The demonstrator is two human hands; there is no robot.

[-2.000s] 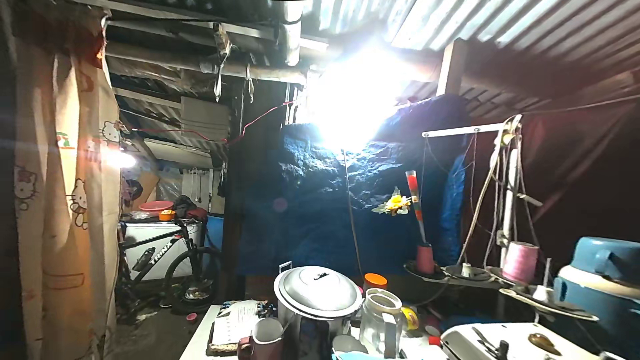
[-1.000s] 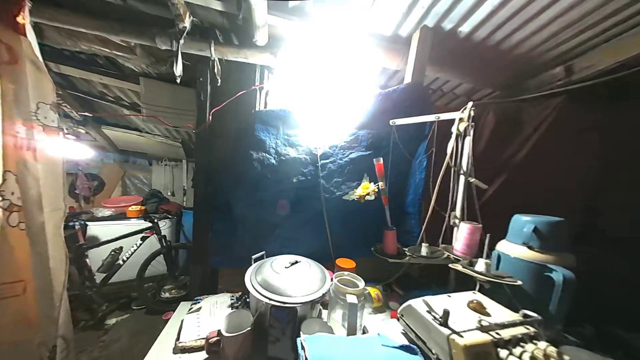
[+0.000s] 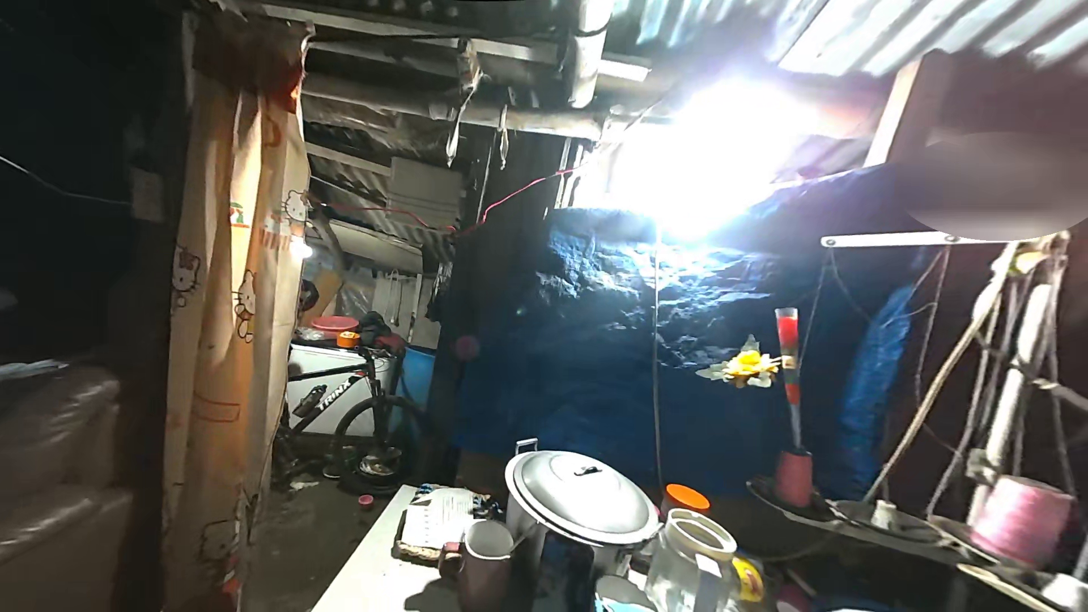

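Note:
Neither my left hand nor my right hand shows in the head view. At the bottom centre, a lidded metal pot stands on a white tabletop. Left of the pot are a mug and a booklet or sheet with print. To its right stand an open glass jar and a container with an orange lid. A thread stand at the right carries a pink thread cone and a smaller reddish cone.
A patterned curtain hangs at the left, beside a passage with a parked bicycle. A blue tarpaulin covers the back wall under a glaring lamp. A yellow artificial flower is near a red-striped tube.
The view has swung left since one second ago. The sewing or overlock machine and the blue jug at the right, seen earlier, are out of view.

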